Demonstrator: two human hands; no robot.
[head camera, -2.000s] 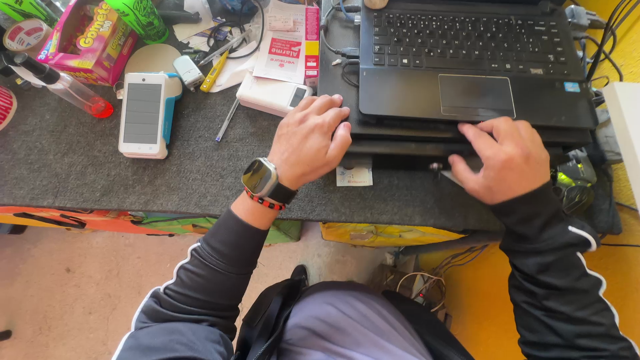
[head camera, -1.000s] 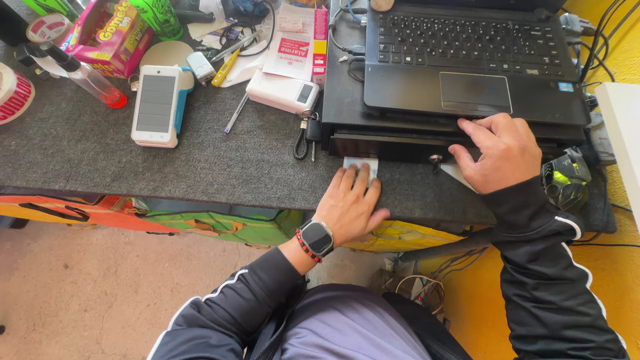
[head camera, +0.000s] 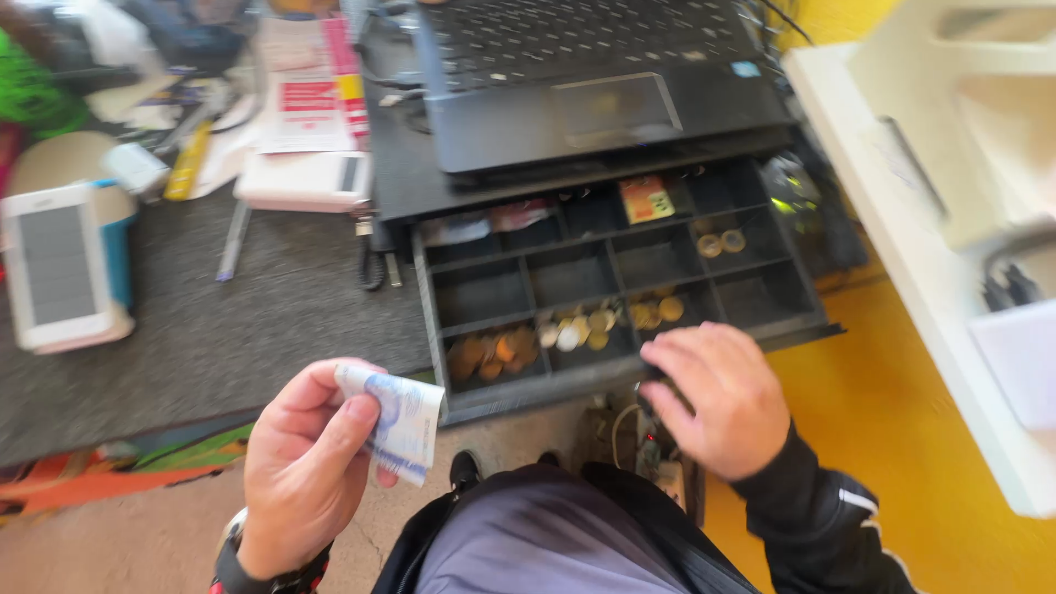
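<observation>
My left hand (head camera: 318, 462) holds a folded blue and white banknote (head camera: 400, 417) between thumb and fingers, left of the front corner of the cash drawer (head camera: 528, 392). The black drawer is pulled out beneath a laptop (head camera: 577, 107). Its front compartments hold copper-coloured coins (head camera: 495, 353), mixed coins (head camera: 582, 328) and gold-coloured coins (head camera: 656, 312). Two more coins (head camera: 720, 242) lie further back at the right, and an orange banknote (head camera: 648, 200) is in a rear compartment. My right hand (head camera: 714, 396) is at the drawer's front edge, fingers curled; whether it grips the edge is unclear.
A white card terminal (head camera: 62, 264) lies on the dark desk mat at the left. Near the drawer unit are a white power bank-like device (head camera: 305, 181), a pen (head camera: 234, 241), a yellow cutter (head camera: 188, 161) and keys (head camera: 371, 256). White furniture (head camera: 891, 289) stands at the right.
The cash drawer, shut in both earlier frames, is open. My left hand has picked up the banknote from the mat's edge. My right hand has stayed by the drawer front. The view has shifted closer.
</observation>
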